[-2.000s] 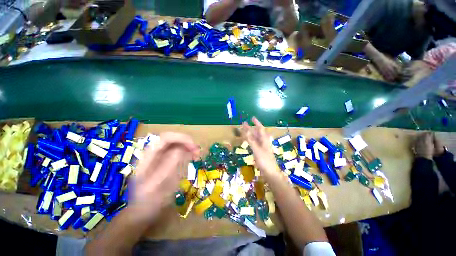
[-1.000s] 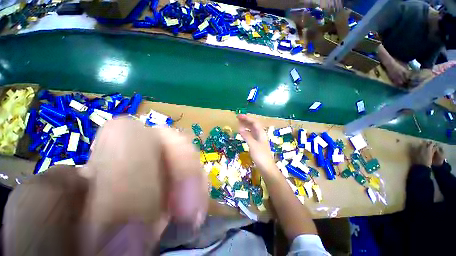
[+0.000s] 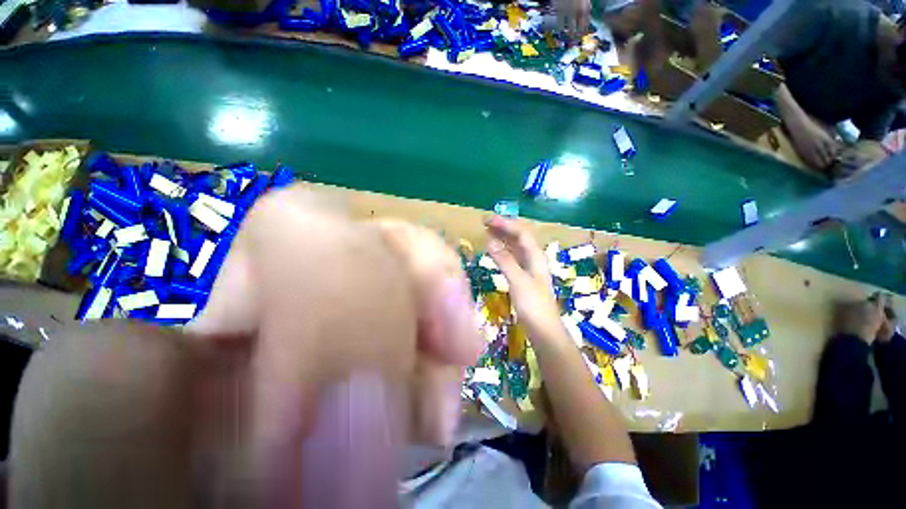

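My left hand [image 3: 348, 318] is large, blurred and raised close to the camera, covering the left middle of the view; whether it holds anything cannot be told. My right hand [image 3: 522, 263] is over the bench near the belt edge, fingers pointing away. A small greenish piece [image 3: 507, 208] shows at its fingertips; whether it is held is unclear. Green boards and yellow tape pieces [image 3: 496, 305] lie around my right wrist, partly hidden by my left hand. Blue battery packs with pale pads [image 3: 156, 255] are heaped at left. More packs [image 3: 651, 303] lie right of my right forearm.
A green belt [image 3: 328, 119] crosses beyond the bench, carrying scattered packs [image 3: 664, 207]. A box of pale yellow pieces [image 3: 35, 214] stands far left. A grey metal bar [image 3: 795, 219] slants in at right. Another person's hands [image 3: 862, 318] rest at the bench's right end. More parts and people are opposite.
Since two seconds ago, my left hand has risen from above the bench to close before the camera. The view has tilted down. My right hand stays near the belt edge. Belt packs have shifted right in view.
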